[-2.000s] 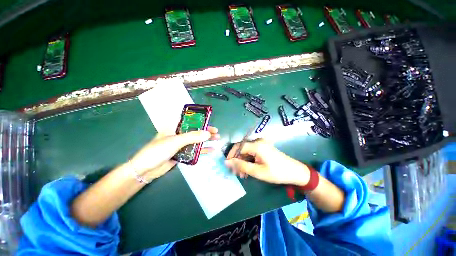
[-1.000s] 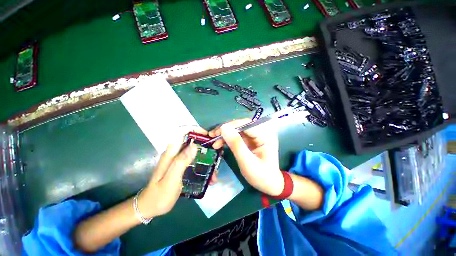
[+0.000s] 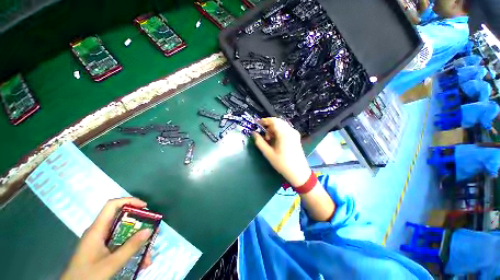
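My left hand point(image 3: 109, 246) holds a half-built phone point(image 3: 131, 232) with a red frame and green board, over a pale printed sheet point(image 3: 74, 178) at the lower left. My right hand point(image 3: 282, 147) is at the right end of the loose pile of black parts point(image 3: 236, 117), beside the bin. Its fingertips are close together at a dark part; whether they grip it is not clear. No tool can be made out in it. The black bin point(image 3: 329, 123) is heaped with black parts.
A green conveyor point(image 3: 55, 27) with a row of phones point(image 3: 96, 57) and small white pieces lies beyond the worn pale edge point(image 3: 131, 101). Clear trays point(image 3: 378, 131) stand below the bin. Blue-clad people point(image 3: 438, 46) and blue stools point(image 3: 425, 238) are at the right.
The view has swung right. My right hand has left the phone and moved to the black parts by the bin. My left hand still holds the phone.
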